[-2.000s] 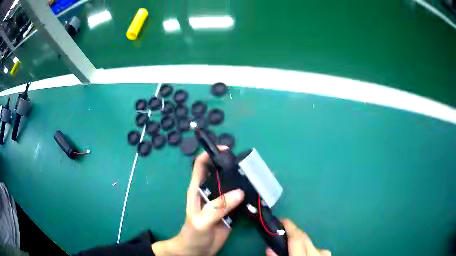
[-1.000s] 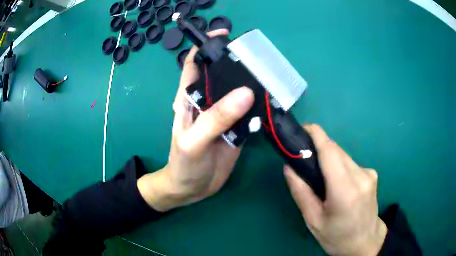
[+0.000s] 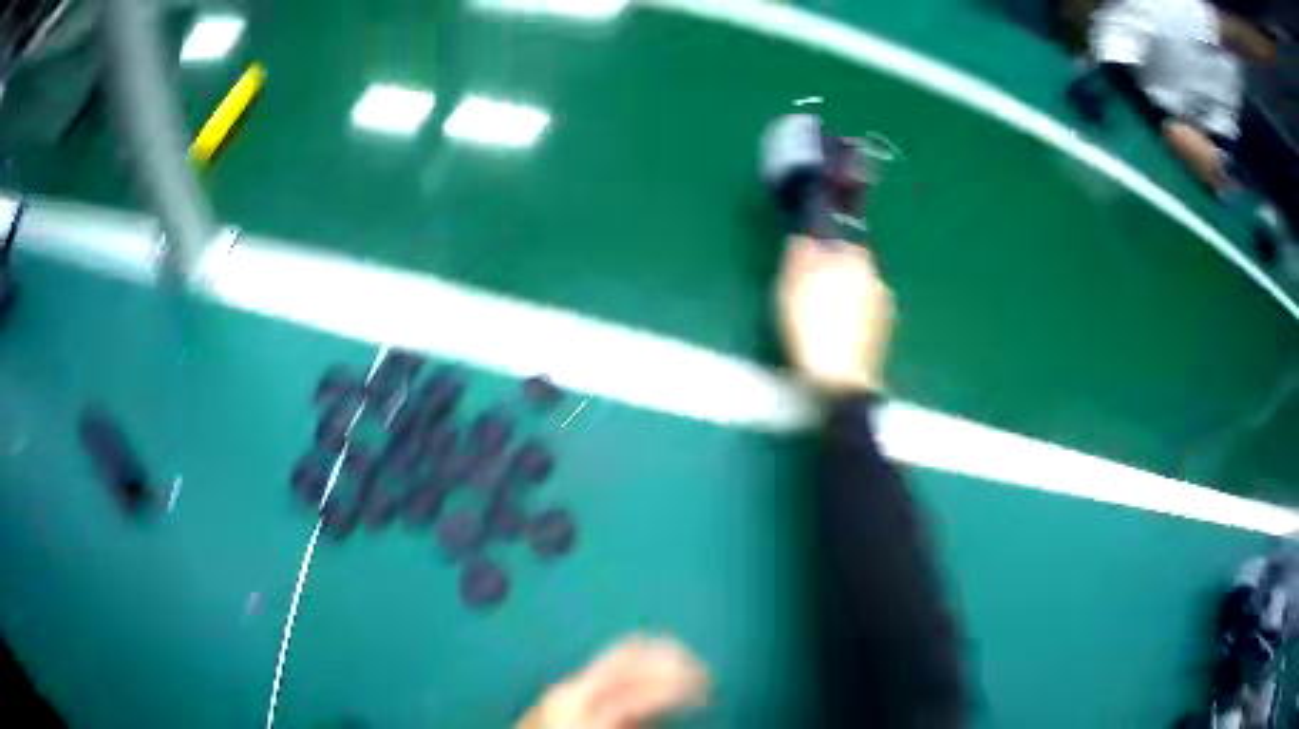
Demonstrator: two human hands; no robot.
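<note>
My right hand (image 3: pixel 838 316) is stretched out over the glossy green conveyor belt (image 3: pixel 641 185) and is shut on the joined unit (image 3: pixel 815 178), whose pale and black parts show blurred beyond the fingers. My left hand (image 3: pixel 623 689) is at the bottom edge, cut off and blurred, over the green bench; its fingers cannot be made out well and nothing shows in it. Black end caps (image 3: pixel 428 453) lie clustered on the bench, left of centre.
A black battery tube (image 3: pixel 114 459) lies at the left. A yellow battery pack (image 3: pixel 228 114) is on the belt beside a metal post (image 3: pixel 154 143). A person (image 3: pixel 1175 71) is across the belt at upper right. Blurred black-and-grey units (image 3: pixel 1256 634) are at the right edge.
My right hand has moved forward with the unit from the bench to over the belt. My left hand has let go of the unit and dropped to the bottom edge. The view has shifted.
</note>
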